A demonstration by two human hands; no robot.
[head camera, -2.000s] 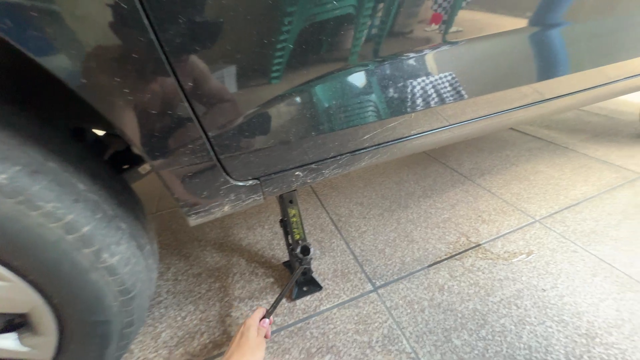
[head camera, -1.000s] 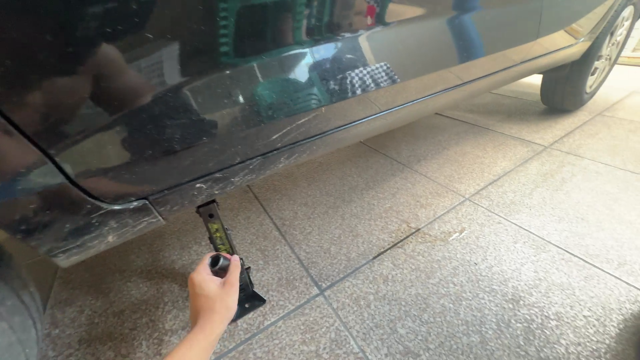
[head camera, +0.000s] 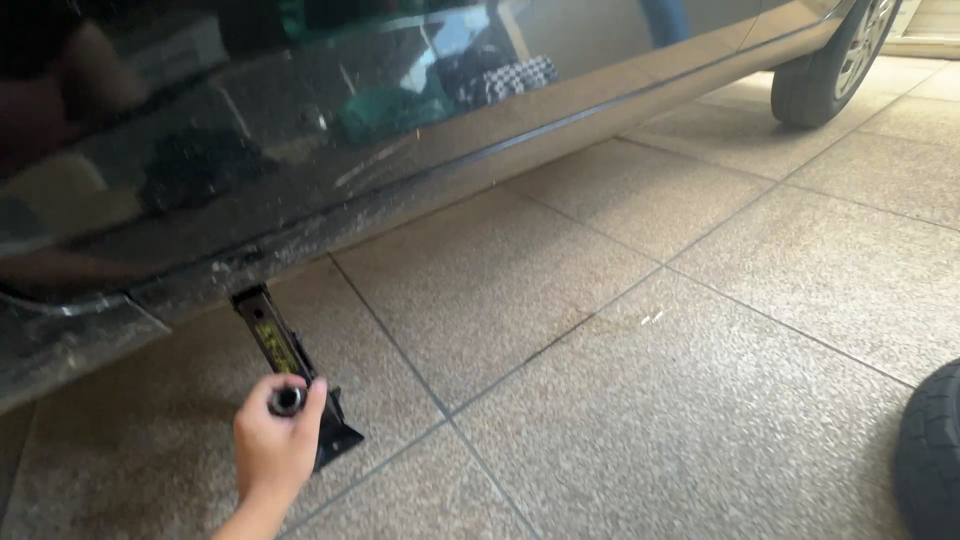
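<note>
My left hand is closed around the dark round socket end of a metal lug wrench, whose opening faces the camera between thumb and fingers. Behind the hand, a black car jack with yellow writing stands tilted on the tiled floor. Its top is at the lower edge of the dark car's sill; the exact contact is hard to see. The jack's flared foot shows to the right of the wrist. The rest of the wrench is hidden by my hand. My right hand is out of view.
The scratched, glossy car door reflects green chairs and a checkered cloth. A mounted car wheel stands at the upper right. Part of another black tire is at the right edge. Speckled floor tiles extend beneath and beside the car.
My left hand has moved from the wrench's lower end, two seconds ago, up to its socket end at the jack. The view has shifted right along the car.
</note>
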